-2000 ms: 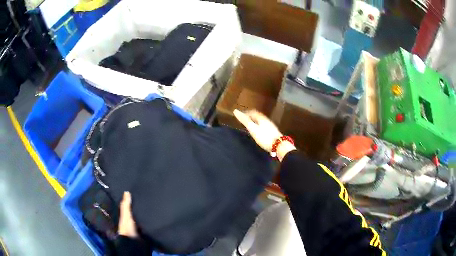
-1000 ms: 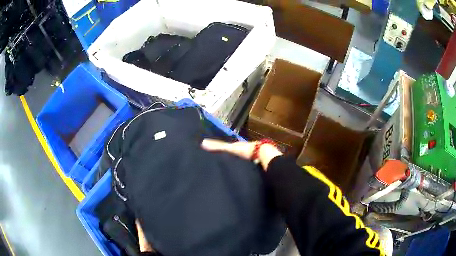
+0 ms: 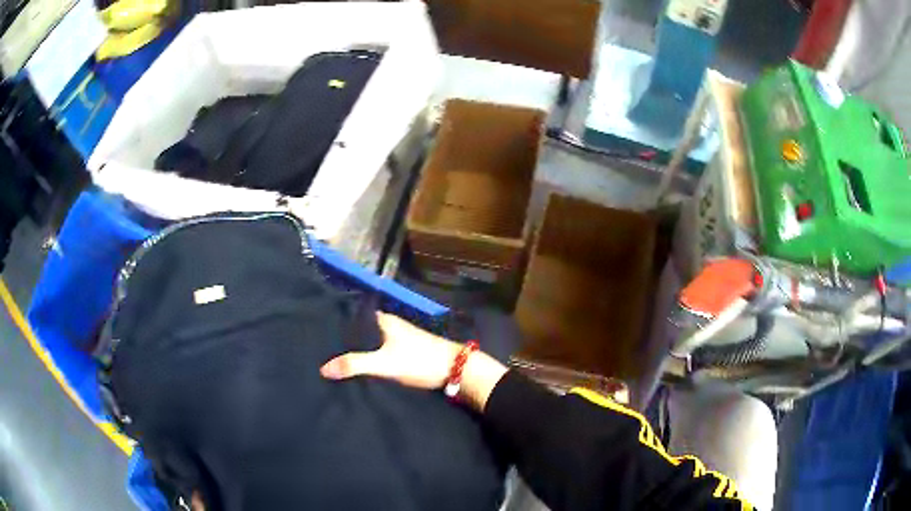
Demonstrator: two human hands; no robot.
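A wide, limp black bag piece (image 3: 260, 369) with a small pale label and a light-edged cord along its rim lies over a blue crate (image 3: 375, 284) in front of me. My right hand (image 3: 390, 357), with a red bead bracelet, lies on the bag's right part, thumb pointing left. Its fingertips are against the fabric; whether they grip it cannot be told. Of my left hand (image 3: 197, 501) only a tiny bit shows at the bottom edge, under the bag. The rest is hidden or cut off.
A white bin (image 3: 385, 110) holding black pieces stands beyond the crate. Open brown cartons (image 3: 469, 245) stand right of centre. A green machine box (image 3: 814, 215) with an orange-red nozzle head (image 3: 717, 286) stands at the right. A yellow line (image 3: 50, 364) runs along the left floor.
The black bag has shifted left and now covers more of the blue crates. My right hand has moved from above the cartons onto the fabric. My left hand has nearly left the view.
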